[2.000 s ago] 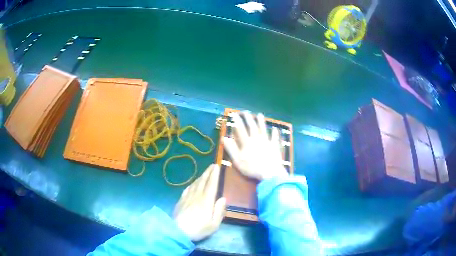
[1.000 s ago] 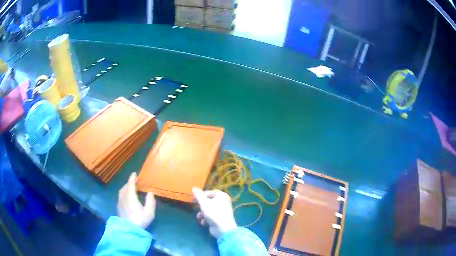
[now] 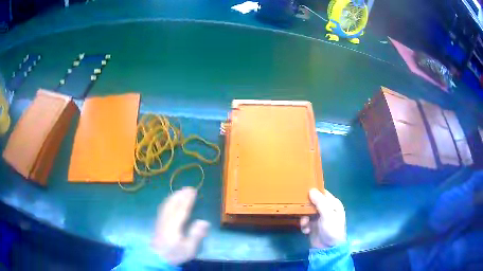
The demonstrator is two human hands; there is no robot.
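An orange tray (image 3: 273,153) lies on top of a low stack in front of me and hides what is under it. My right hand (image 3: 328,218) grips its near right corner, thumb on top and fingers at the edge. My left hand (image 3: 180,227) is off to the left, slightly blurred, fingers apart and holding nothing, near a single rubber band (image 3: 187,179). A tangled pile of rubber bands (image 3: 155,143) lies between the front stack and a flat orange tray (image 3: 106,138) on the left.
A leaning stack of orange trays (image 3: 39,132) is at far left. Black frame parts (image 3: 85,74) lie behind it on the green bench (image 3: 185,63). Banded tray bundles (image 3: 410,132) stand at right. A yellow fan (image 3: 348,18) and pink sheet (image 3: 416,62) are at far right.
An orange tray has moved from the left stack onto the open tray with the black frame. My left hand has let go; my right still holds its corner. The view has turned back rightward.
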